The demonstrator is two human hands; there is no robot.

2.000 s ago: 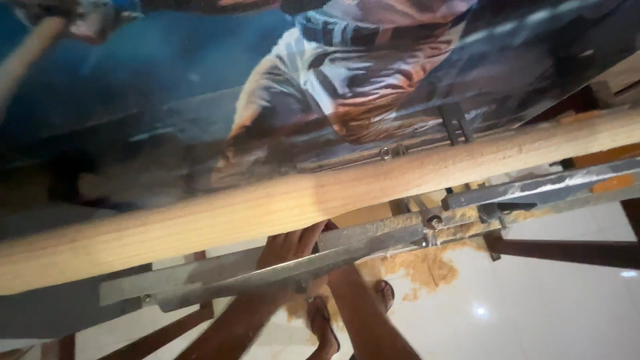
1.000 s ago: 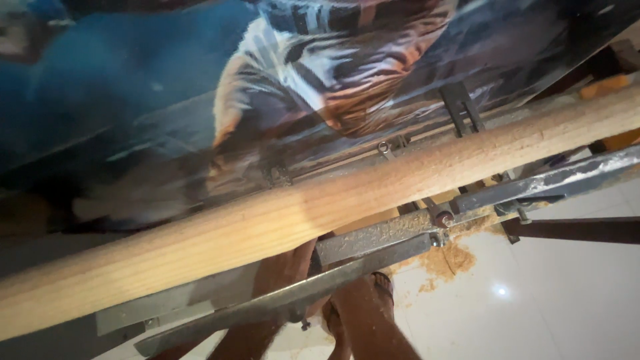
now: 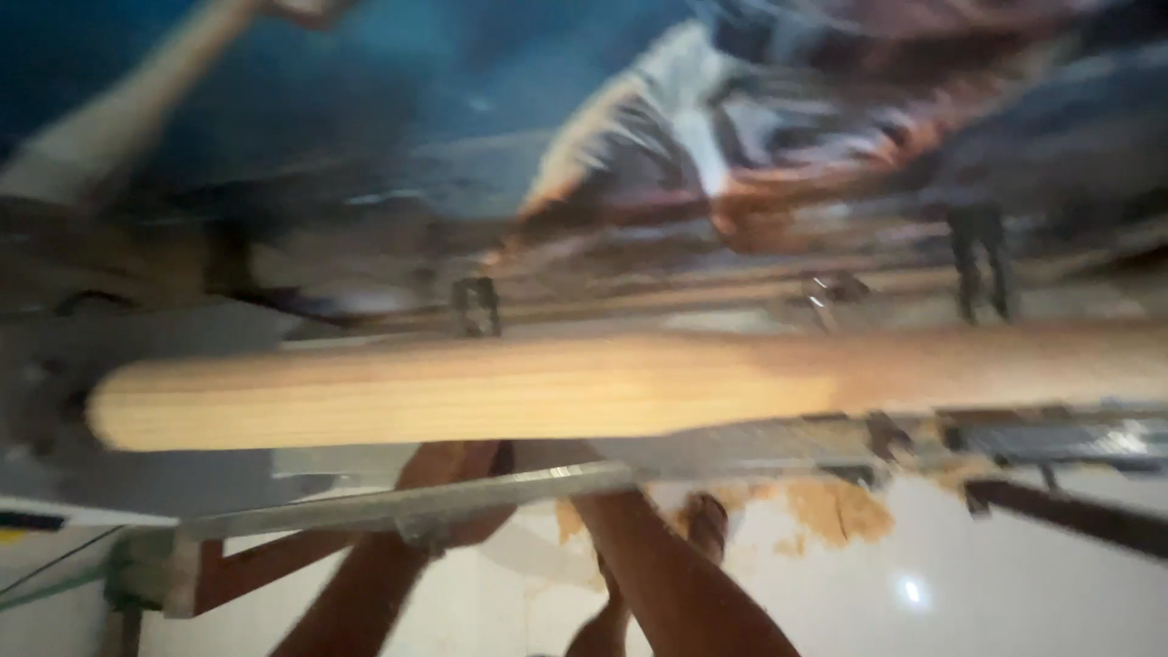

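Observation:
A long, pale, rounded piece of wood lies across the view, its blunt left end showing. Just below its middle are my left hand and, close to its right, my right hand. The wood covers most of both hands, so their fingers and anything in them are hidden. In front of the hands, a metal bar crosses at a slant. Blur softens the whole picture.
A large printed picture fills the upper view. Dark metal frame parts stand at right, a reddish-brown frame at lower left. Sawdust or shavings lie on the pale floor by my feet.
The view has shifted, bringing the wood's left end into sight; the wood now lies nearly level in the picture. My hands remain close together below it.

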